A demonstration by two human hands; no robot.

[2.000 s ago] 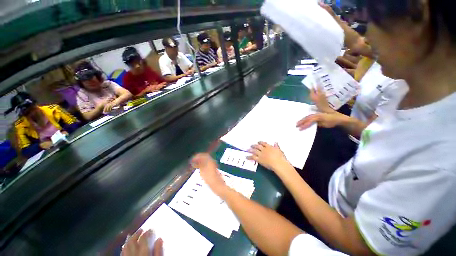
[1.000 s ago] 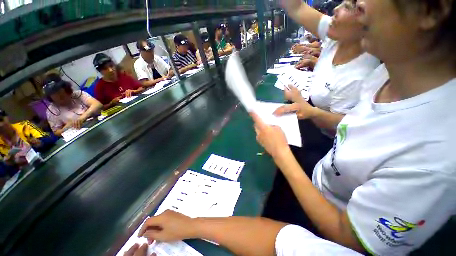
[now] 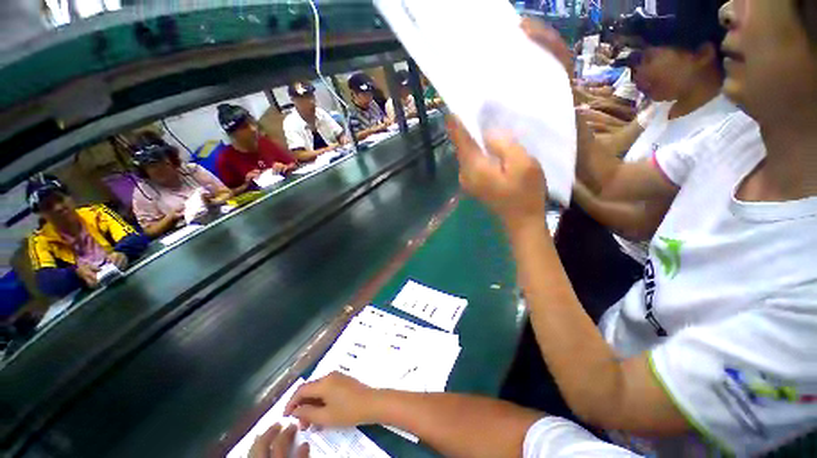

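Note:
A white printed sheet (image 3: 348, 443) lies at the bottom of the view, partly covered by my hands. My right hand (image 3: 333, 400) is on its upper part, with the fingertips drawn together at the paper. My left hand (image 3: 279, 444) is beside it, low on the sheet and cut off by the bottom edge; its grip is hidden. A loose stack of white sheets with short dark bars (image 3: 405, 358) lies to the right, partly behind my right forearm. A small folded leaflet (image 3: 430, 305) lies beyond the stack.
The green bench (image 3: 479, 259) runs along the dark conveyor belt (image 3: 215, 309). A neighbour at the right holds a large white sheet (image 3: 511, 98) up in both hands, close to my side. Several seated people work across the belt, under green framing (image 3: 179, 67).
My right hand has moved from above the sheet stack down to the sheet beside my left hand. The neighbour's large sheet has left the bench and is now raised.

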